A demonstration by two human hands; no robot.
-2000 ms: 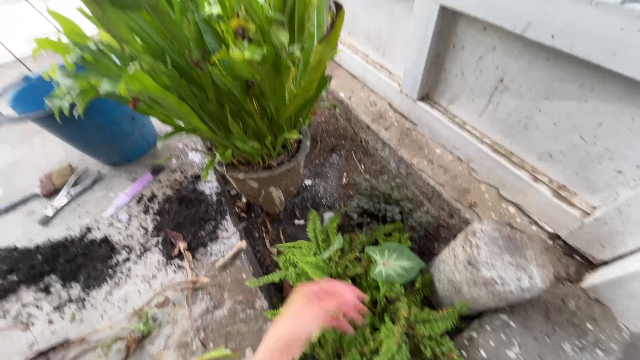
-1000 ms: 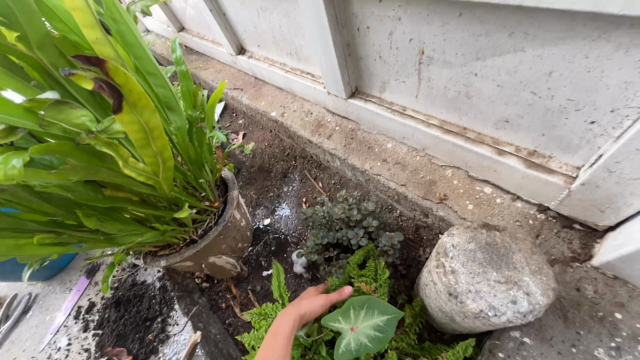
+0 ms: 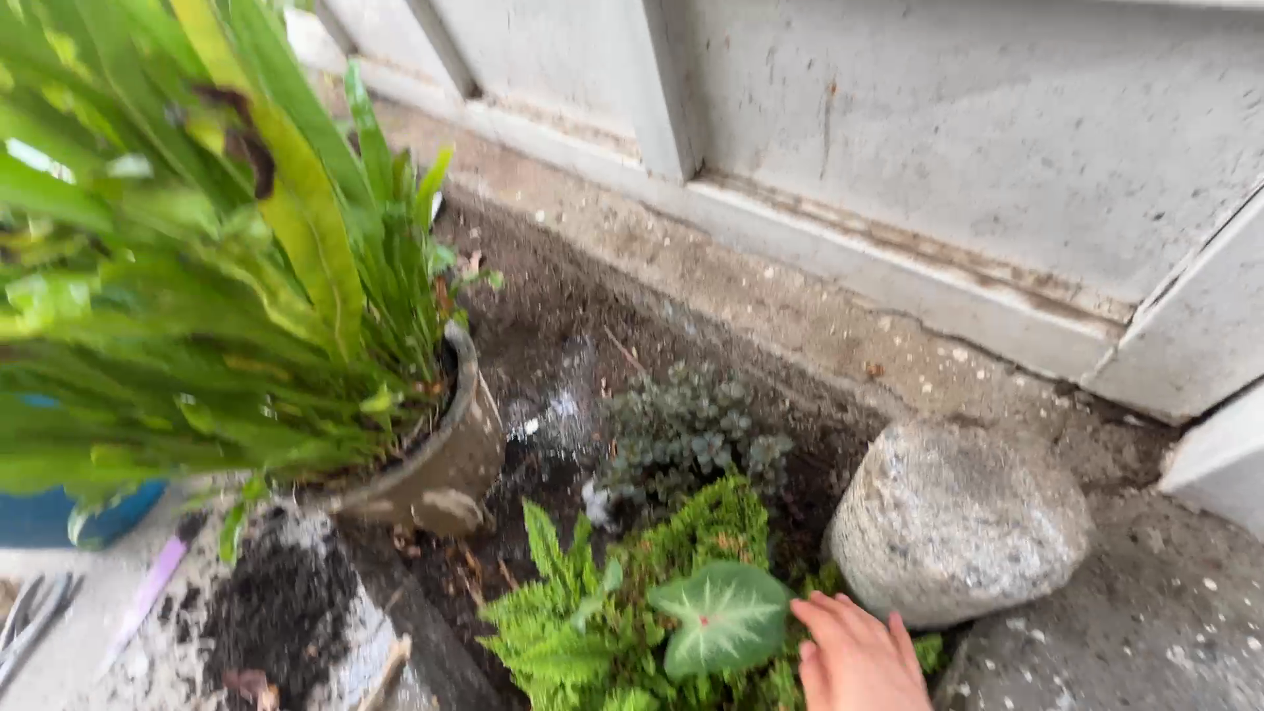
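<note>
My left hand [image 3: 854,647] enters at the bottom right of the view, its fingers spread and empty. Its fingertips are at the right edge of a green caladium leaf [image 3: 721,617] with a pale, veined centre; whether they touch it is unclear. Green fern fronds [image 3: 558,632] surround the leaf. Behind them grows a low, dark grey-green plant [image 3: 686,425]. A cylindrical grey stone [image 3: 958,523] stands just beyond my hand. My right hand is out of view.
At left, a large strap-leaved plant [image 3: 286,257] fills a weathered pot [image 3: 439,474]. Beside it are spilled dark soil [image 3: 281,602], a purple-handled tool [image 3: 148,592] and a blue bucket [image 3: 69,513]. A concrete ledge [image 3: 711,267] and white panelled wall [image 3: 938,128] border the bed.
My left hand has moved from the fern, on the left side of the caladium leaf, to the leaf's right side, near the stone. The view has shifted toward the wall.
</note>
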